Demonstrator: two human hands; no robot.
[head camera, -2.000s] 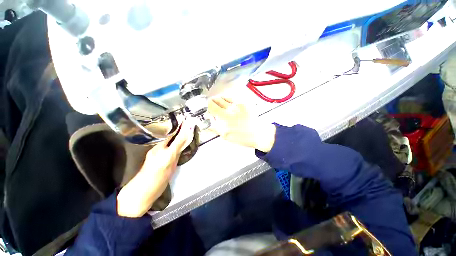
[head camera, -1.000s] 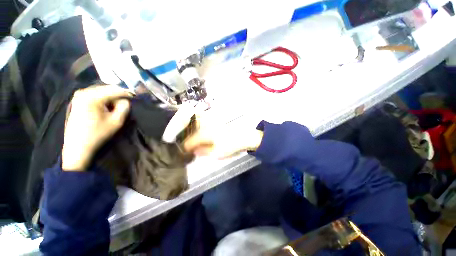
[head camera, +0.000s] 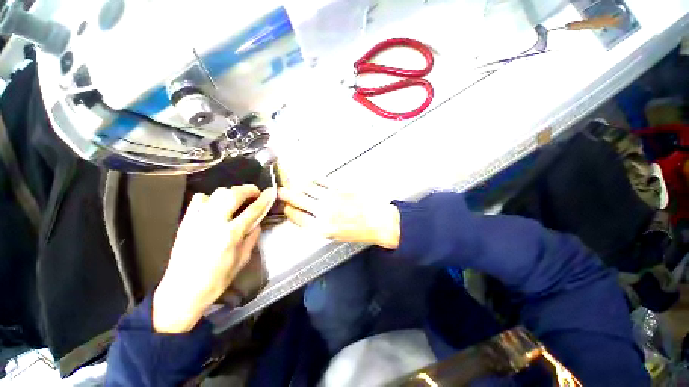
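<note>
The dark garment with brown-olive lining lies left of the needle and under the machine head. My left hand pinches the garment's edge between thumb and fingers, just in front of the presser foot. My right hand touches the same edge from the right with its fingertips, near a narrow white strip. The cloth between my fingertips is mostly hidden. The white sewing machine head with its blue stripe covers the upper left.
Scissors with red loop handles lie right of the needle. A tan-handled tool and thin dark metal tweezers or snips lie farther right. The worn grey table edge runs in front of me. Dark cloth is piled below right.
My left hand has moved right and down from the garment's bulk to the edge beside my right hand. The brown-olive cloth bunched in front of the needle is now mostly hidden. The view has shifted.
</note>
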